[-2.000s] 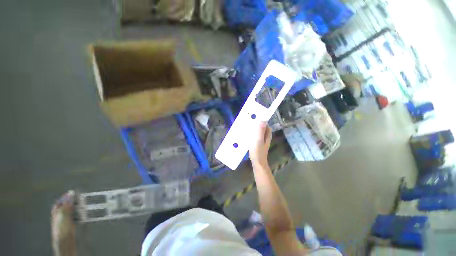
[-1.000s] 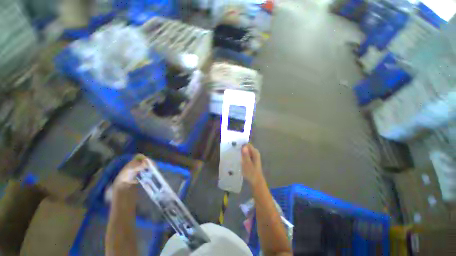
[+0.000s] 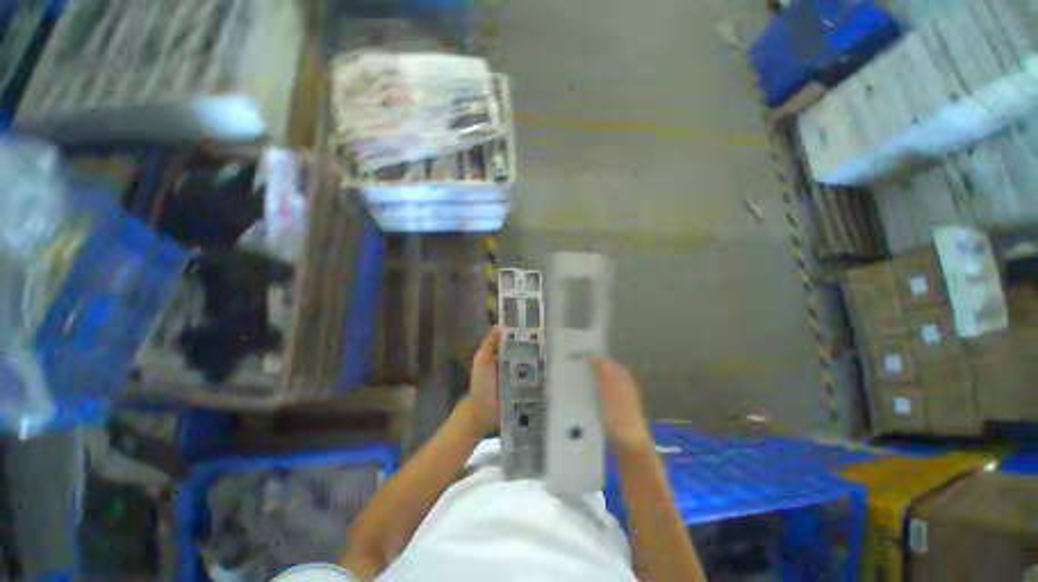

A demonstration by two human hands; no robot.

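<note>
My left hand (image 3: 487,381) holds a long silvery plate (image 3: 522,375) with several cut-outs and a round boss, upright in front of my body. My right hand (image 3: 620,400) holds a long pale plate (image 3: 576,375) with a rectangular window near its far end and a small hole lower down. The two plates are side by side, almost parallel. I cannot tell if their edges touch. The pale plate and right hand are blurred. Most of the fingers are hidden by the plates.
A blue crate (image 3: 751,472) is close on the right, a blue-rimmed crate (image 3: 205,477) low on the left. A stacked load (image 3: 421,125) stands ahead left. Brown cartons (image 3: 899,364) and white stacks (image 3: 911,102) line the right. Yellow-black tape (image 3: 810,307) edges the grey floor.
The left hand has brought the silvery plate in from the left, now upright beside the pale plate. The right hand's plate is nearer the body. The view has turned along the aisle.
</note>
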